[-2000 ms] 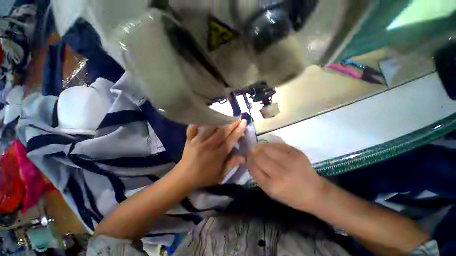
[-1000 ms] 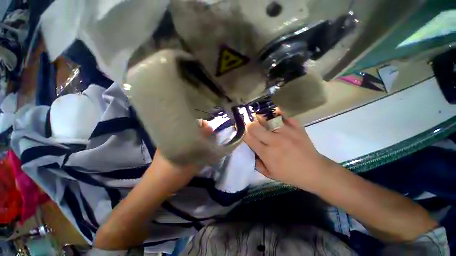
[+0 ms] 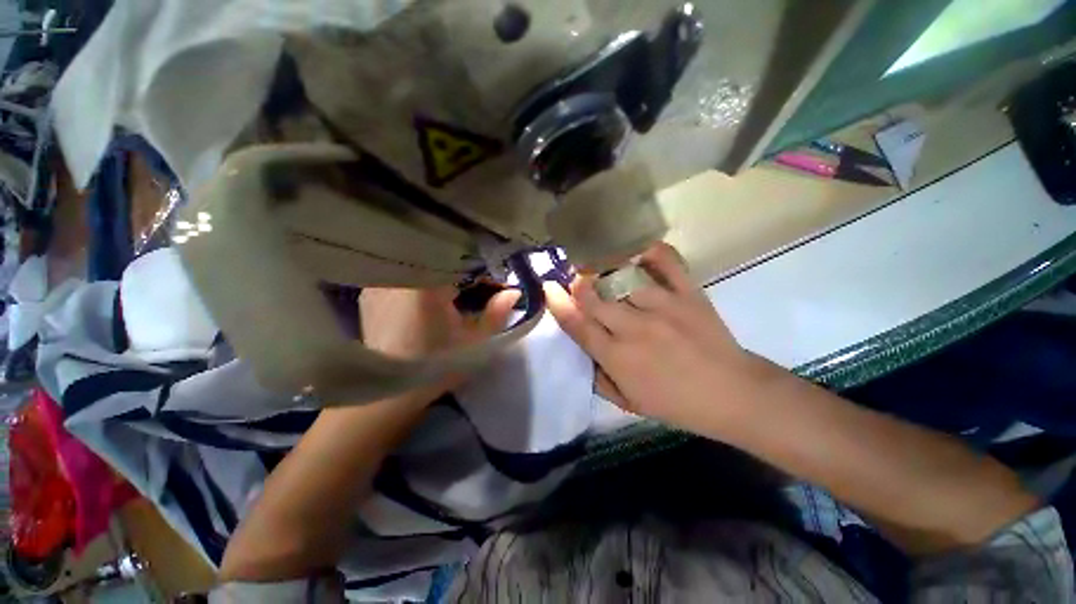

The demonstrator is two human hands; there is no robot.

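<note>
The cream sewing machine head (image 3: 389,153) with a yellow warning triangle fills the upper middle. Pale cloth with a navy strip (image 3: 533,383) lies under the needle area and hangs toward me. My left hand (image 3: 413,325) is partly hidden behind the machine's curved cover, its fingertips at the cloth beside the lit needle area. A small dark thing shows at these fingers; I cannot tell what it is. My right hand (image 3: 649,336) lies on the cloth's right side, index fingertip close to the presser foot, pressing the cloth.
A striped grey-white and navy bundle (image 3: 236,437) lies at left. White cloth (image 3: 177,83) drapes over the machine end. A pink pen (image 3: 805,163) and pale tag (image 3: 903,151) lie on the bed; a black object (image 3: 1048,136) is at right. A red and pink bag (image 3: 59,472) is far left.
My right hand has moved from the cloth's near edge up beside the presser foot. My left hand has moved left, behind the cover. More pale cloth shows in front of the needle.
</note>
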